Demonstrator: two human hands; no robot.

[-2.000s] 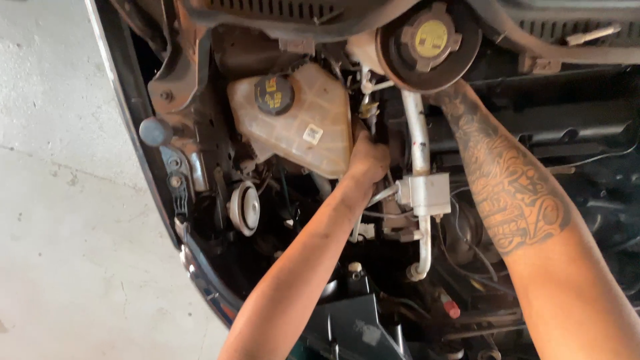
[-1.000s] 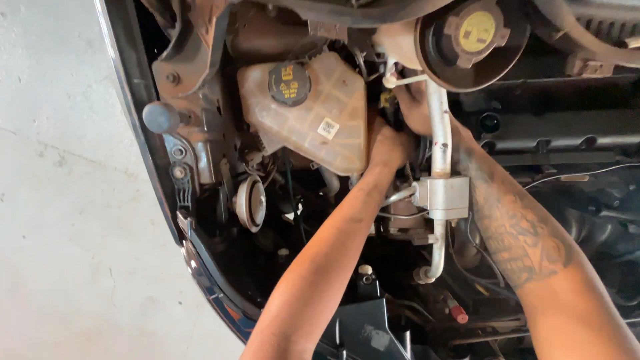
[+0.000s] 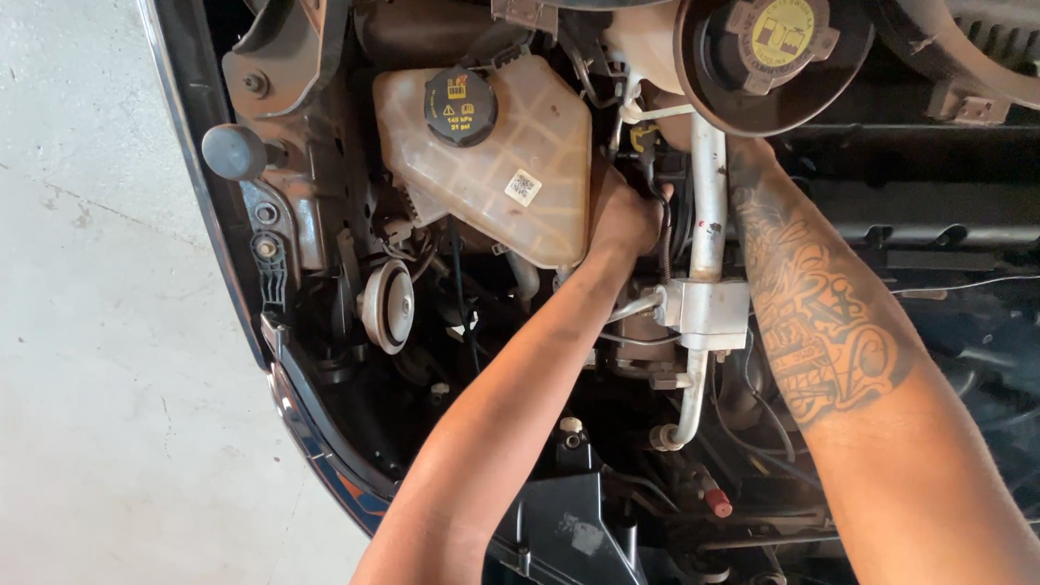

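Both my bare arms reach into a car's engine bay. My left hand [image 3: 624, 210] is wedged between the translucent coolant expansion tank [image 3: 520, 154] with its black cap [image 3: 460, 106] and a dark wiring conduit [image 3: 666, 236]; its fingers are mostly hidden, so a grip cannot be made out. Behind the silver metal pipe [image 3: 708, 211], my right hand [image 3: 674, 122] shows only in part, near a connector with a yellow part [image 3: 643, 136]. Its wrist passes below the fluid reservoir's black cap with a yellow label [image 3: 780, 41].
A metal block [image 3: 705, 313] sits on the pipe between the forearms. At left are a disc-shaped horn [image 3: 388, 307], a round rubber stop [image 3: 234, 152] and the car body's edge. Below lies a black plastic housing [image 3: 569, 520] beside a red cap [image 3: 718, 502].
The view has shifted somewhat. My right hand, largely hidden two seconds ago, showed beside the pipe one second ago and is now mostly behind it. My left hand stays beside the tank.
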